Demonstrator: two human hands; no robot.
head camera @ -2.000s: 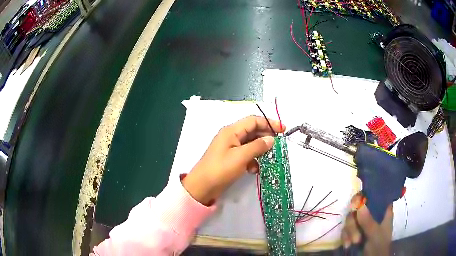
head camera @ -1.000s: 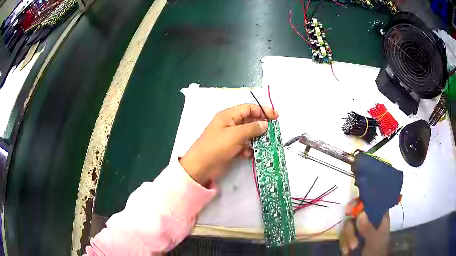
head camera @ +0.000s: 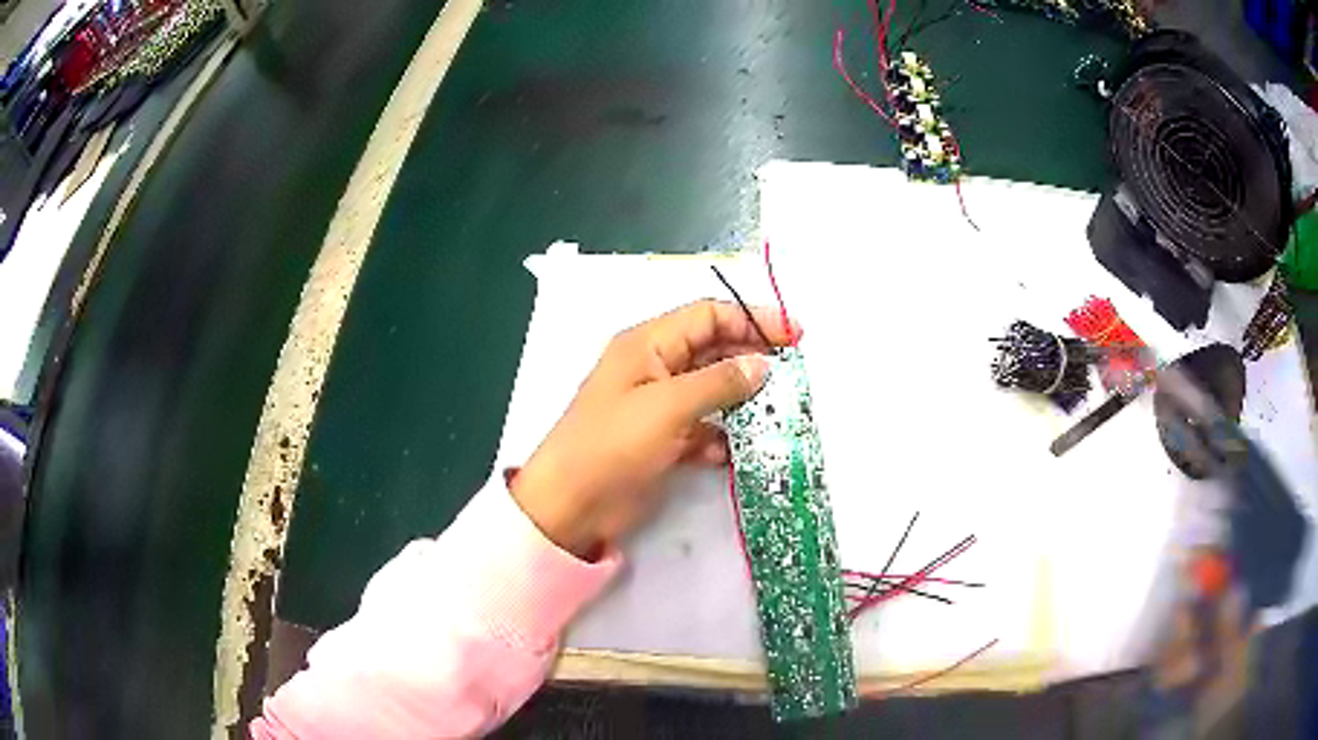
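My left hand (head camera: 629, 427) grips the top end of a long green circuit board (head camera: 795, 564), its solder-dotted underside facing up. A black lead wire (head camera: 734, 298) and a red lead wire (head camera: 776, 289) stick out beyond the board's top end by my fingers. Another red wire runs along its left edge. My right hand (head camera: 1207, 651) is blurred at the lower right, around the blurred dark blue-grey soldering gun (head camera: 1255, 499) with its orange-red trigger. The gun's barrel is a faint blur over the round black dish (head camera: 1203, 409), away from the board.
Loose red and black wires (head camera: 918, 578) lie right of the board on white paper (head camera: 940, 318). A black wire bundle (head camera: 1044, 364), a red bundle (head camera: 1107, 336) and dark tweezers (head camera: 1094, 424) lie beyond. A fan (head camera: 1197, 159) stands at the right. A populated board (head camera: 922, 119) lies at the back.
The soldering gun and my right hand have moved right, away from the board. The board has shifted slightly left in my left hand, and the tweezers are now uncovered.
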